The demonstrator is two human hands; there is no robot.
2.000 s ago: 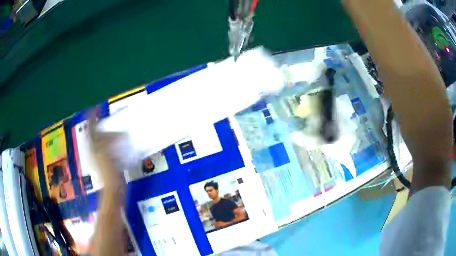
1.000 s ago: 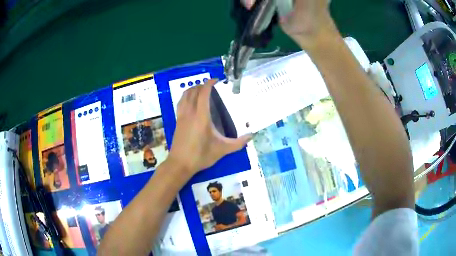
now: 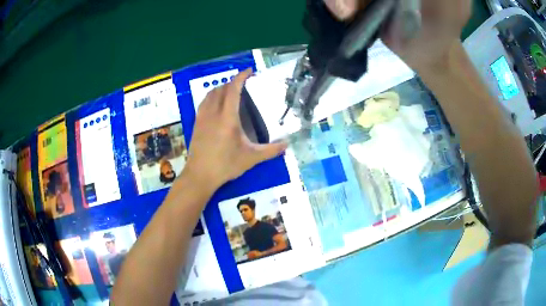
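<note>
The white appliance housing lies across the far side of the bench, with its dark end cap towards the left. My left hand grips that end, fingers on the far edge and thumb on the near edge. My right hand, at the top right, holds the electric screwdriver at a slant over the housing. Its shiny metal nose is above the end near the cap; I cannot tell if the tip touches. The driver and my right hand hide part of the housing.
Printed sheets with portraits cover the bench. A crumpled white and cream rag lies on the right part. The screw feeder with a lit screen stands at the right. The green belt runs beyond the bench. A dark cable hangs at the right edge.
The housing first lay at the left, then was turned to the right with its capped end in my left hand. My right hand has taken the driver and moved it slightly right since one second ago.
</note>
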